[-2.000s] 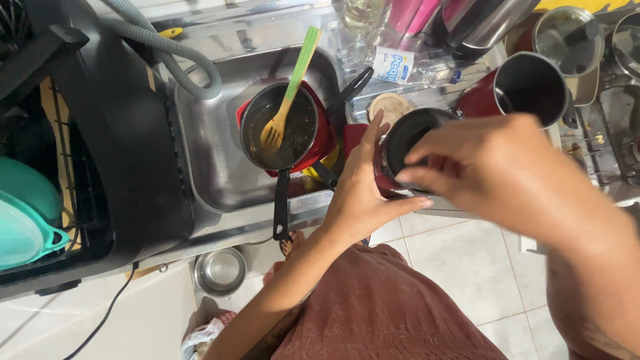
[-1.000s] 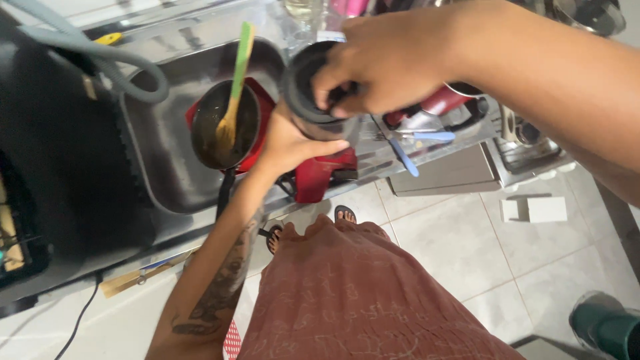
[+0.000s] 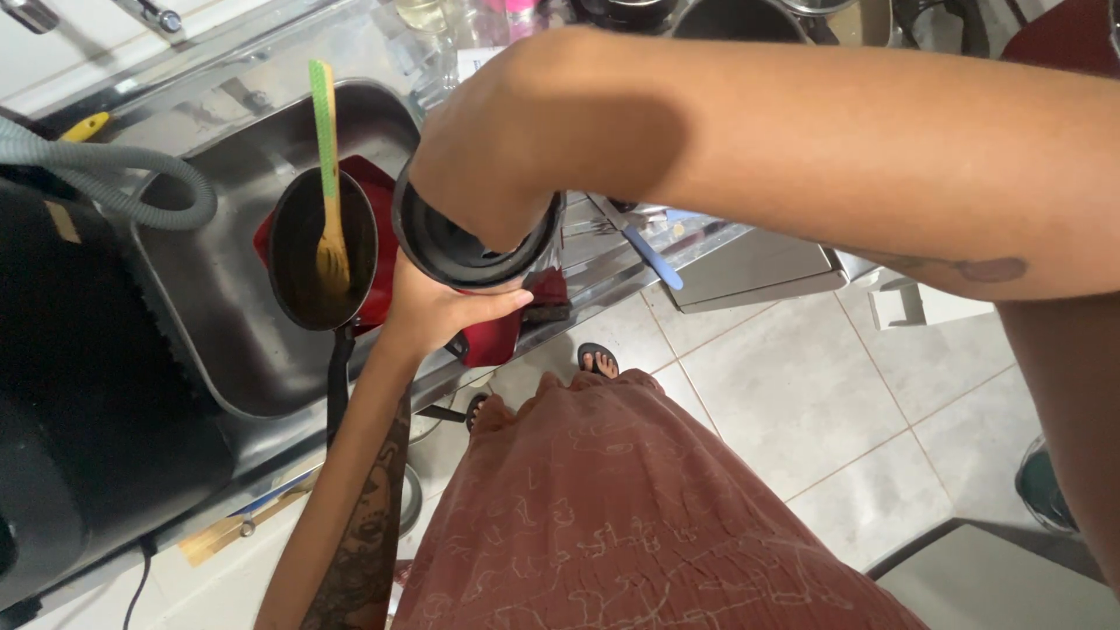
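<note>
My left hand is wrapped around the near side of a round container with a black rim, held over the counter edge beside the sink. My right hand reaches down over it from above, its fingers at the container's black top or inside it; the fingertips are hidden, so whether they grip something cannot be told. Left of the container, a small black pan rests on a red item in the sink. A slotted wooden utensil with a green patterned handle leans in the pan.
The steel sink lies to the left, with a grey corrugated hose and a large black appliance beyond. A blue-handled knife lies at the counter edge on the right. Bottles and pots crowd the back. A red object sits below the container.
The left hand and container have moved nearer the pan in the sink than two seconds ago. The right hand stays over the container's top. The view has shifted considerably.
</note>
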